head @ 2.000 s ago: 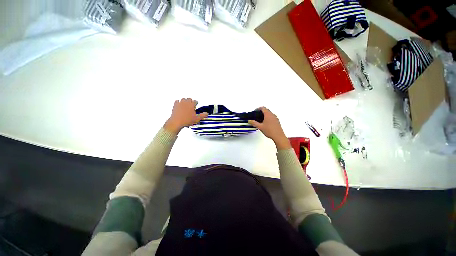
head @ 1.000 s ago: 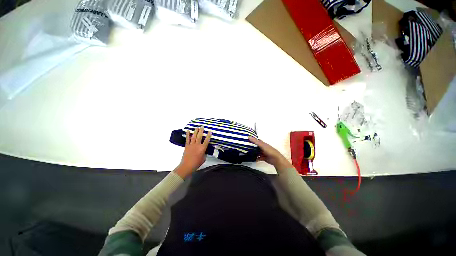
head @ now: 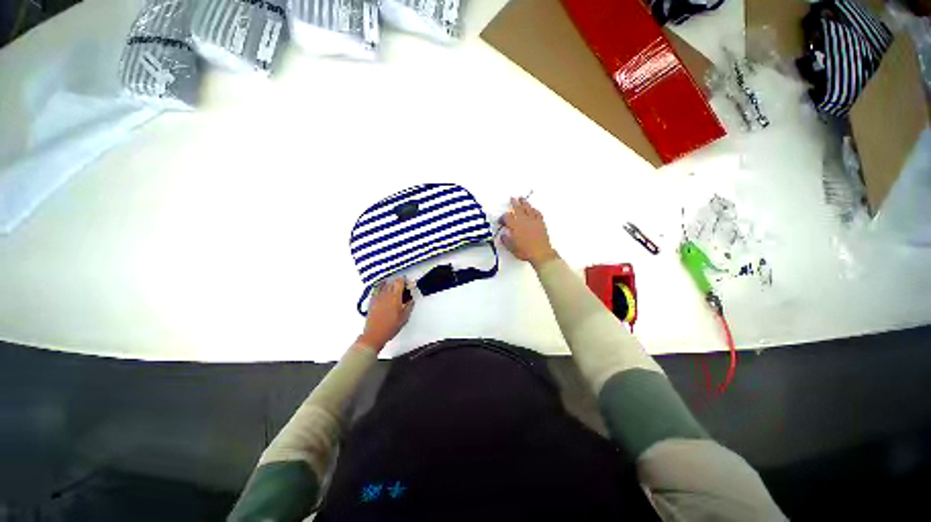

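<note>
A navy-and-white striped pouch [head: 424, 237] lies flat on the white table, its rounded top away from me and a small dark patch near that top. Its dark strap [head: 456, 276] loops out along the straight edge nearest me. My left hand [head: 388, 310] is on the strap near the pouch's lower left corner, fingers on it. My right hand [head: 525, 231] is just right of the pouch, its fingers at a small thin white tag or string [head: 528, 195]; whether it grips this is too small to tell.
A red tape dispenser [head: 614, 290], dark snips [head: 642, 239] and a green blow gun [head: 697, 267] lie at right. A long red packet [head: 651, 86] rests on cardboard [head: 551, 63]. Packed bundles [head: 239, 30] line the back. White sheets [head: 71, 143] are at far left, an open carton [head: 890, 120] at far right.
The pouch has turned from standing narrow side up to lying flat, rounded edge away from me. My left hand has moved down to the strap; my right hand has left the pouch and moved up.
</note>
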